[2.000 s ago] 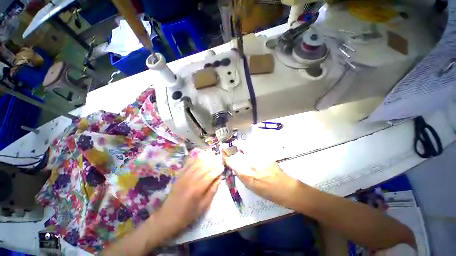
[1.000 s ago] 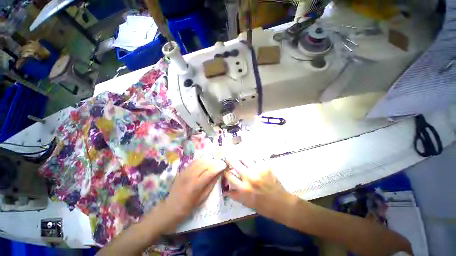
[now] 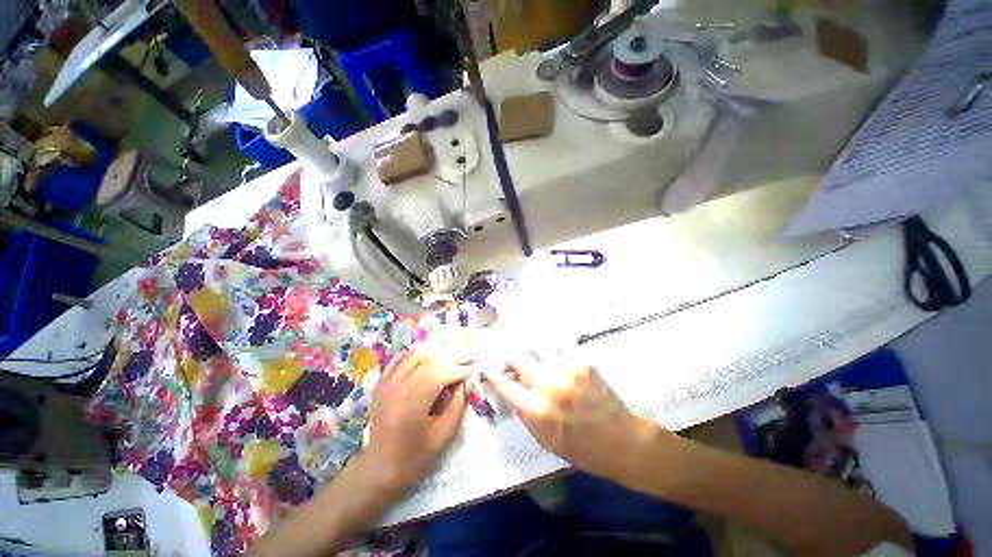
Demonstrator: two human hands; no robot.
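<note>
The floral garment piece [image 3: 272,370] lies heaped left of the needle, its edge running to the fingers. A narrow fabric strip [image 3: 480,401] of the same print shows between my hands. My left hand [image 3: 419,403] pinches the cloth just in front of the presser foot [image 3: 462,316]. My right hand [image 3: 560,403] is close beside it, fingertips together on the strip. Glare hides the exact fingertip contact. The white industrial sewing machine [image 3: 609,185] stands across the table behind my hands.
Thread snips [image 3: 577,259] lie beside the machine arm. Black-handled scissors [image 3: 933,264] are at the far right, near a printed paper sheet [image 3: 908,141]. A bobbin [image 3: 639,57] sits on top of the machine. A blue stool [image 3: 381,67] stands behind. Part of a second machine [image 3: 54,435] is at left.
The view has shifted, so the machine sits further left. My hands have come slightly away from the presser foot toward the table's front edge, still close together on the strip.
</note>
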